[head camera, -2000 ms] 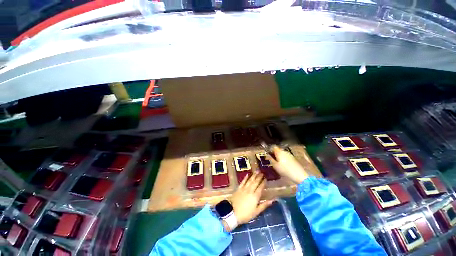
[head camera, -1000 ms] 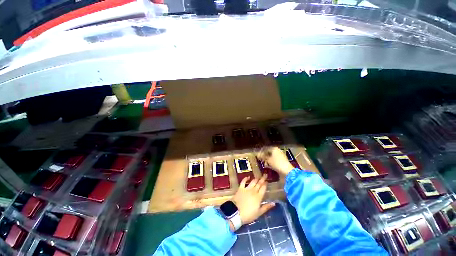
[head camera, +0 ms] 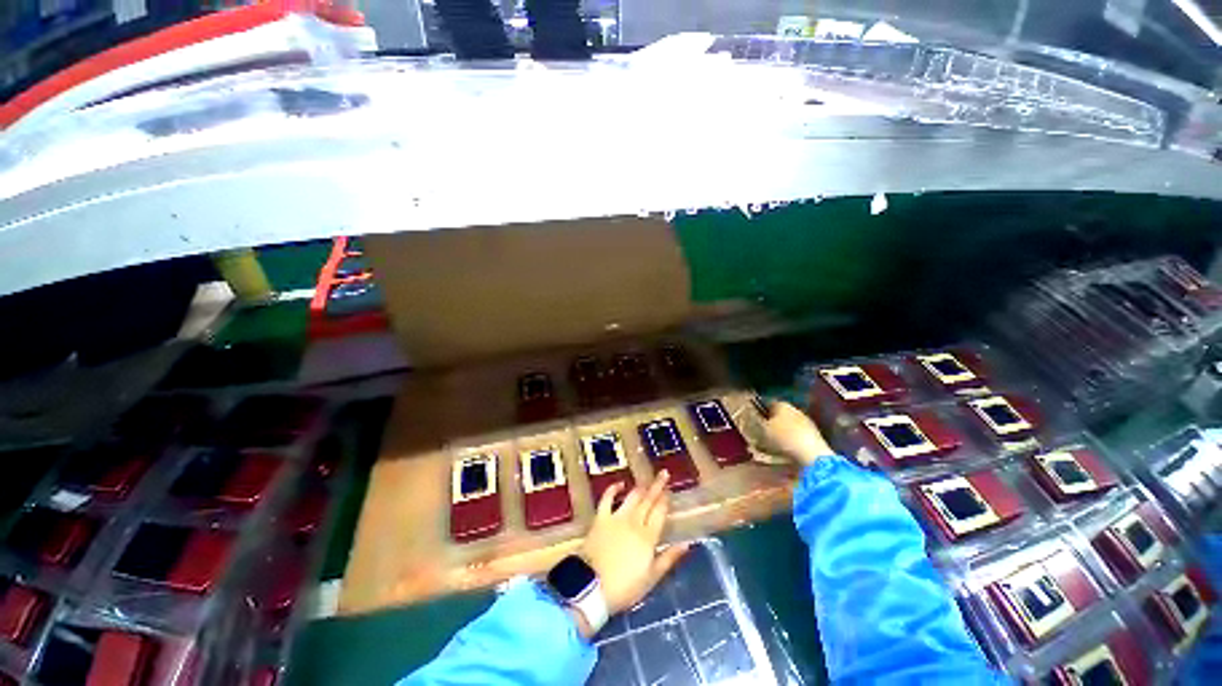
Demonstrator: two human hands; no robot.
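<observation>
Red devices with pale-framed dark windows [head camera: 546, 485] lie in a front row in a clear working tray on the tan board [head camera: 389, 543]. A darker back row [head camera: 587, 381] lies behind. My left hand [head camera: 623, 552], wearing a watch, has spread fingers; its fingertips are at the lower ends of the middle front-row devices. My right hand [head camera: 791, 433] is just right of the rightmost front-row device [head camera: 720, 432], fingers bent together. A small dark spot shows at its fingertips; whether it holds something is unclear. A clear-edged panel tray with dark rectangles [head camera: 686, 633] lies below my left hand.
Stacked clear trays stand left, with black-topped red devices [head camera: 174, 552], and right, with pale-framed devices [head camera: 960, 504]. A brown cardboard backboard [head camera: 529, 288] stands behind the board. A pale shelf [head camera: 536, 148] crosses overhead. The bench is green [head camera: 402, 643].
The view has shifted, so the bench items appear further left. My right hand has moved from over the fourth front-row device to beyond the row's right end, exposing that device's pale frame. My left hand stays low by the row.
</observation>
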